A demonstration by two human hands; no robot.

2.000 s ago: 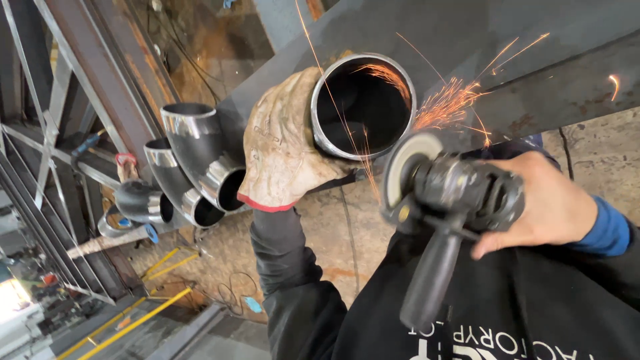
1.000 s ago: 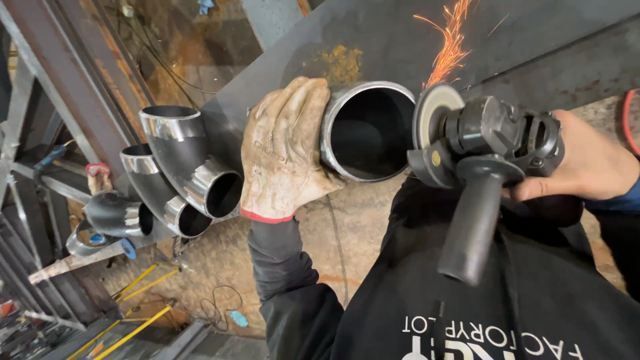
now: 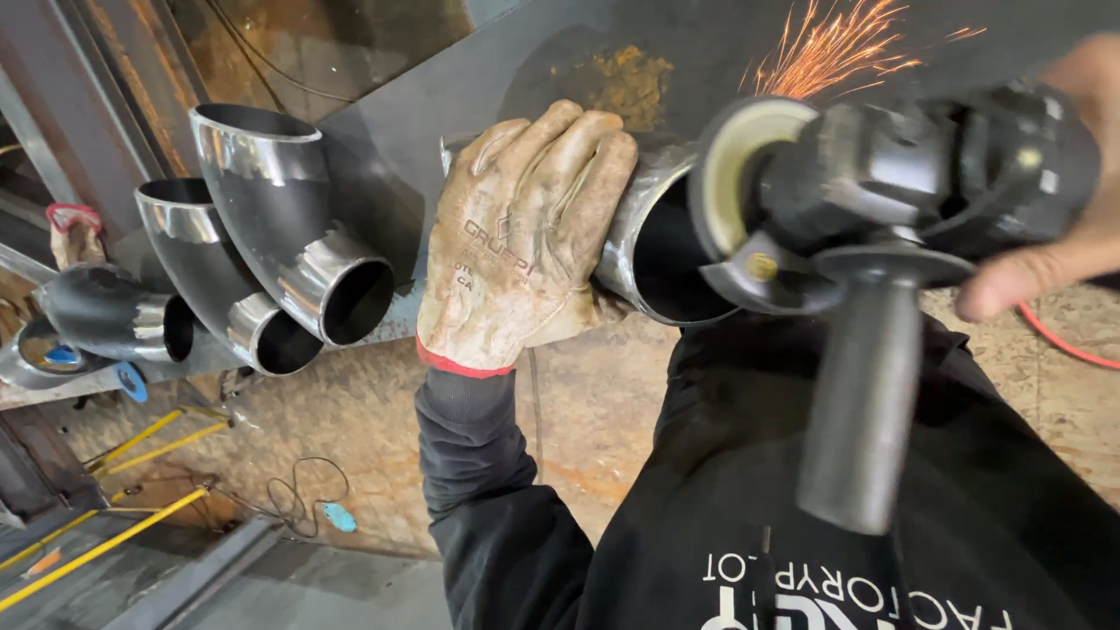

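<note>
My left hand, in a soiled leather work glove with a red cuff edge, grips a steel pipe elbow lying on a dark steel surface. My right hand, without a glove, holds an angle grinder by its body at the right. The grinder's disc is at the rim of the elbow's open end, and orange sparks fly up beyond it. The side handle points down toward my torso, with no hand on it. The elbow's far end is mostly hidden by the glove.
Several black pipe elbows with bright ground ends stand or lie on the steel surface at the left. Near them are a blue disc and another glove. Yellow bars, a cable and a red hose lie lower down.
The sparks first sprayed across the elbow's mouth and to the right; now they fly upward. The elbow has turned, its mouth now facing more to the right. The view is closer.
</note>
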